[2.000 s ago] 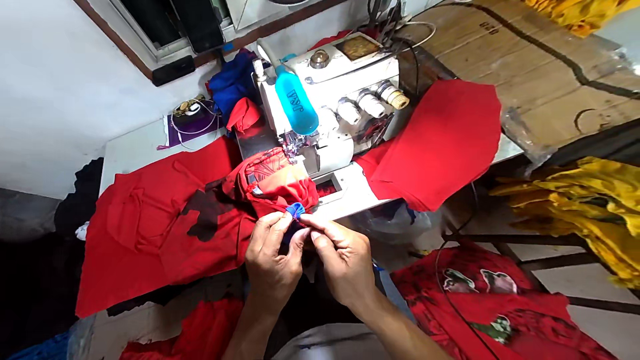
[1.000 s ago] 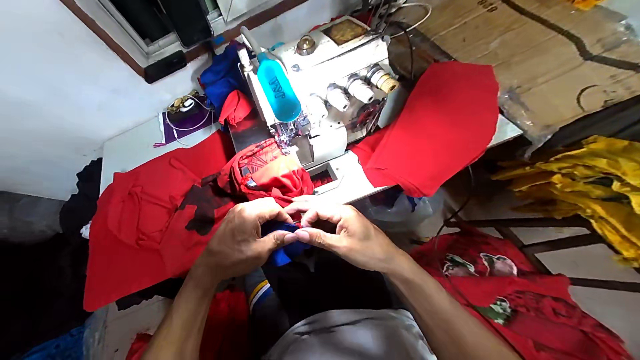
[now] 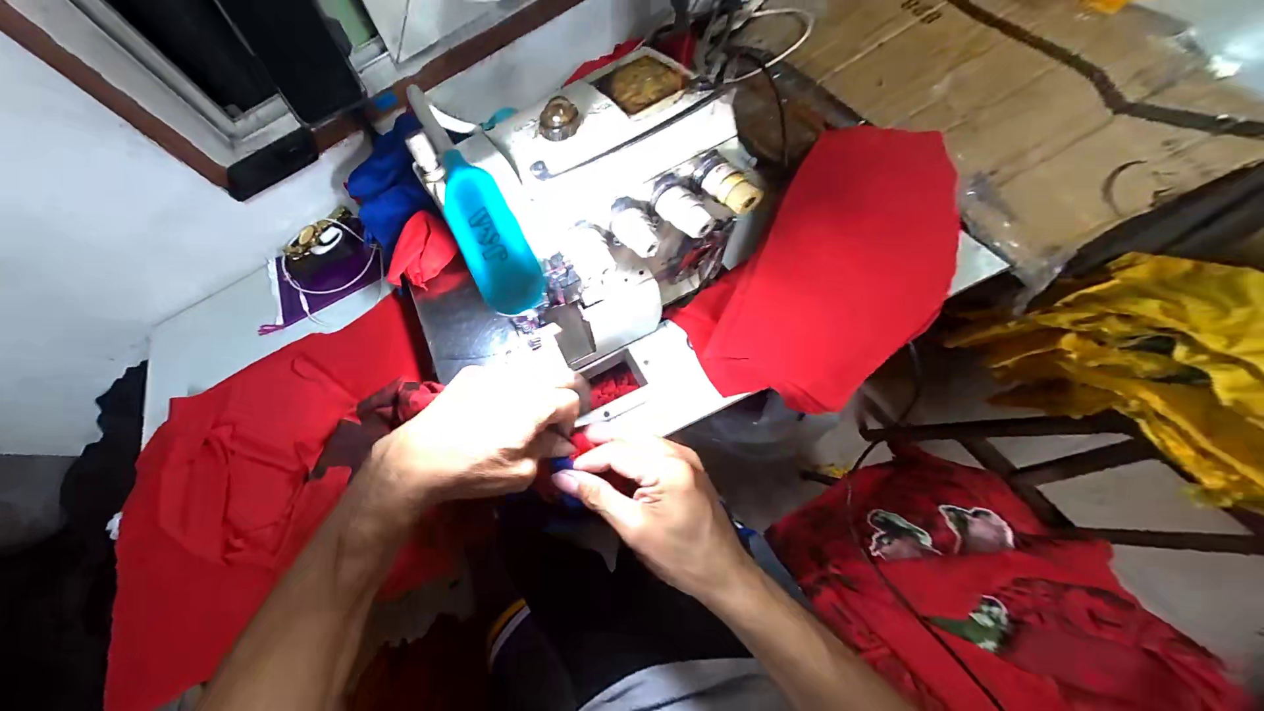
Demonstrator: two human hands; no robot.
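Note:
My left hand (image 3: 484,430) pinches a bunched piece of red and blue fabric (image 3: 563,464) just in front of the overlock sewing machine (image 3: 632,197). From the other side, the thumb and fingers of my right hand (image 3: 652,494) grip the same fabric, close to the left fingertips. Its edges are largely hidden by the fingers. Behind my left hand stands the machine's needle area, partly covered by that hand, with a teal plastic piece (image 3: 494,237) above it. Red cloth (image 3: 237,474) spreads over the table on the left, beside my left forearm.
A red fabric panel (image 3: 839,267) lies right of the machine, over the table edge. Blue cloth (image 3: 385,188) and a purple pouch (image 3: 331,286) sit at the back left. Printed red fabric (image 3: 978,583) lies low on the right, below yellow cloth (image 3: 1165,355). A dark cable hangs there.
My hands held blue fabric close together in front of the machine; now the left hand is nearer the needle area and covers where the bunched red patterned cloth lay.

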